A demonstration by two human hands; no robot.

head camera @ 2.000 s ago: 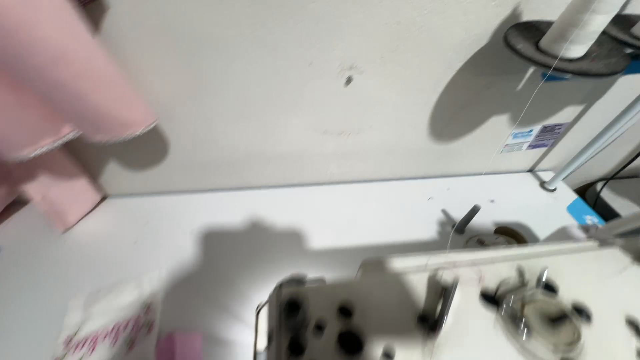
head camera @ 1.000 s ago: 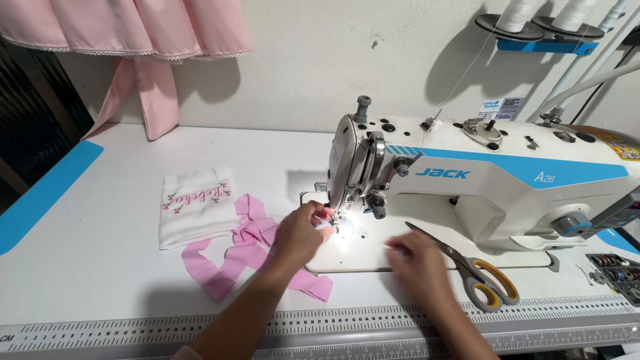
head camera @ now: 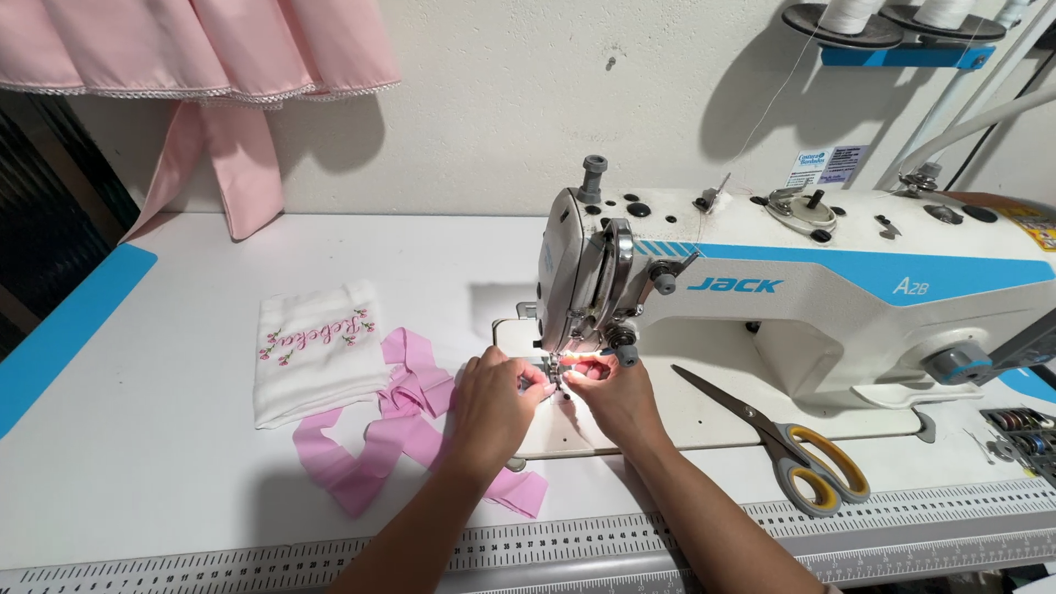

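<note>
Both hands meet at the needle and presser foot [head camera: 555, 373] of a white and blue Jack sewing machine [head camera: 767, 289]. My left hand [head camera: 495, 404] is left of the needle, its thumb and fingertips pinched together by the foot. From the right, my right hand [head camera: 615, 396] bends its fingers in under the needle bar. Whether either holds thread or anything else is too small to tell. A pink fabric strip [head camera: 355, 466] lies loosely folded left of my left hand, beside a folded white cloth [head camera: 318, 363] with pink embroidery.
Scissors with grey and yellow handles [head camera: 792, 454] lie across the machine bed's front edge. A long ruler [head camera: 495, 540] runs along the table front. Bobbins in a dark case [head camera: 1023, 429] sit at right. A pink garment [head camera: 206, 49] hangs at upper left, and thread spools [head camera: 850, 15] stand above.
My right hand has moved left from beside the scissors to the needle area. My left hand remains by the presser foot. The view has swung down to the machine since the oldest frame.
</note>
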